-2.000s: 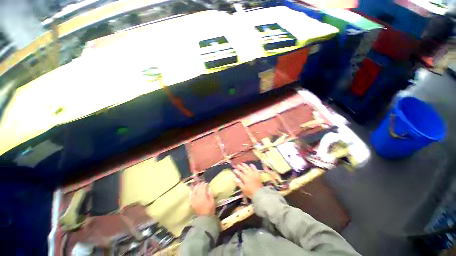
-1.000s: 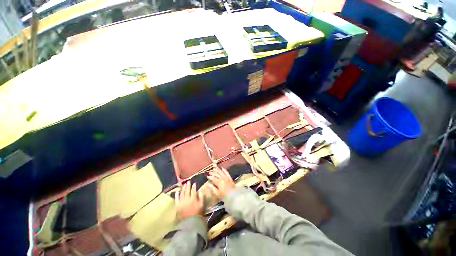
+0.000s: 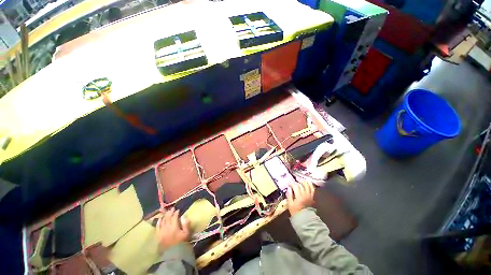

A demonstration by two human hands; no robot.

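Note:
My left hand (image 3: 172, 230) lies with its fingers apart on a khaki-yellow cut piece (image 3: 133, 248) on the red-brown ledge (image 3: 179, 174). My right hand (image 3: 300, 195) is at the lower edge of the mobile phone (image 3: 279, 173), with fingertips touching or just over it; the phone lies flat with a lit screen. Black pieces (image 3: 69, 231) and another khaki piece (image 3: 110, 215) lie to the left. Thin pink and tan offcuts (image 3: 246, 177) tangle over the pieces beside the phone. White strips (image 3: 322, 161) loop at the right end.
The blue press (image 3: 177, 102) stands behind the ledge, with two square dark dies (image 3: 180, 52) and a greenish ring (image 3: 97, 88) on its yellow top. The ledge has a wooden front edge (image 3: 242, 236). A blue bin (image 3: 417, 123) and control cabinet (image 3: 355, 51) stand right.
My right hand has moved right, from the khaki and black pieces to the phone. My left hand stays on the khaki piece. The camera view has shifted, so the ledge and press appear further left.

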